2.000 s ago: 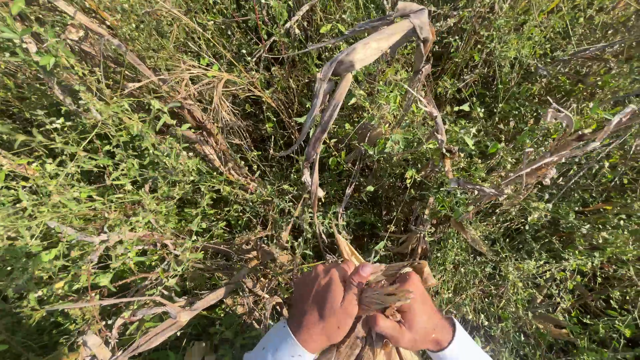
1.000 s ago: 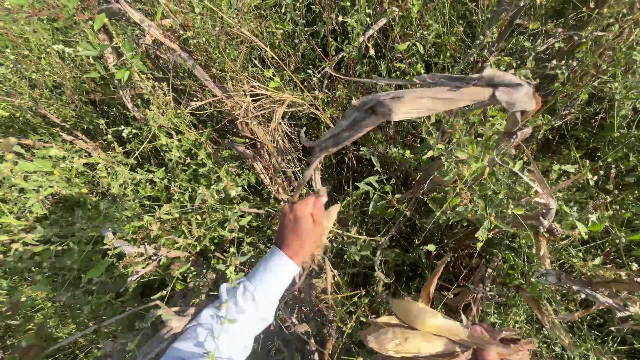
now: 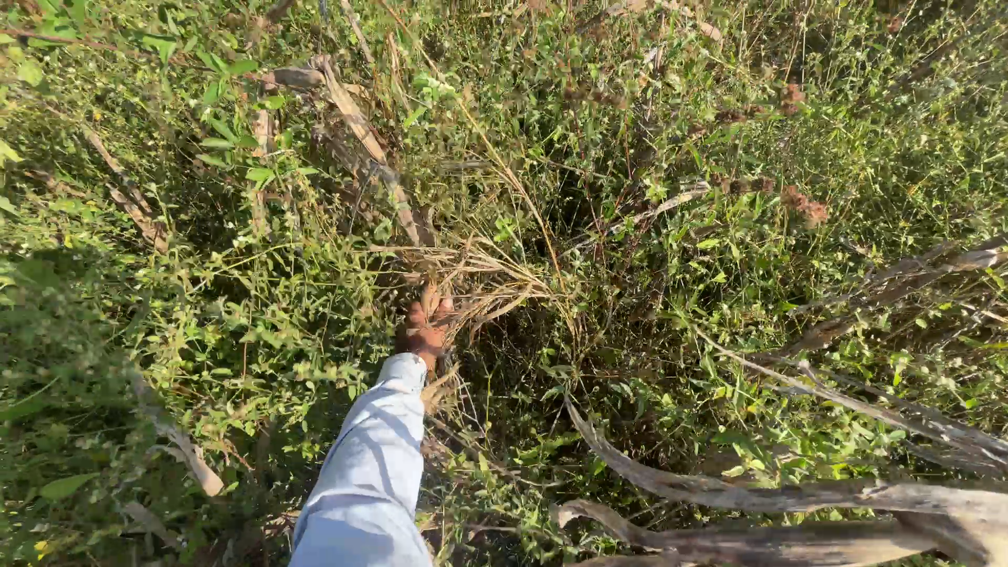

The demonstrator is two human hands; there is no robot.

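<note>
My left hand (image 3: pixel 427 327), in a light blue long sleeve, reaches into the weeds just left of the middle of the view. Its fingers are around or against a dry, tan husk or leaf (image 3: pixel 430 301); foliage and shadow hide how firmly it is held. A tuft of dry grass blades (image 3: pixel 504 287) spreads to the right of the fingers. Above the hand a withered brown corn stalk with leaves (image 3: pixel 366 134) slants down towards it. My right hand is out of view.
Dense green weeds (image 3: pixel 276 315) surround the arm. Large dried corn leaves (image 3: pixel 756 496) cross the lower right, with more dry stalks (image 3: pixel 890 299) at the right edge. Reddish-brown seed heads (image 3: pixel 803 205) stand at the upper right.
Two seconds ago both hands were together on dry husks; then the left reached out alone while pale husked ears lay by the right. Now the right hand and ears are out of view, which has shifted left.
</note>
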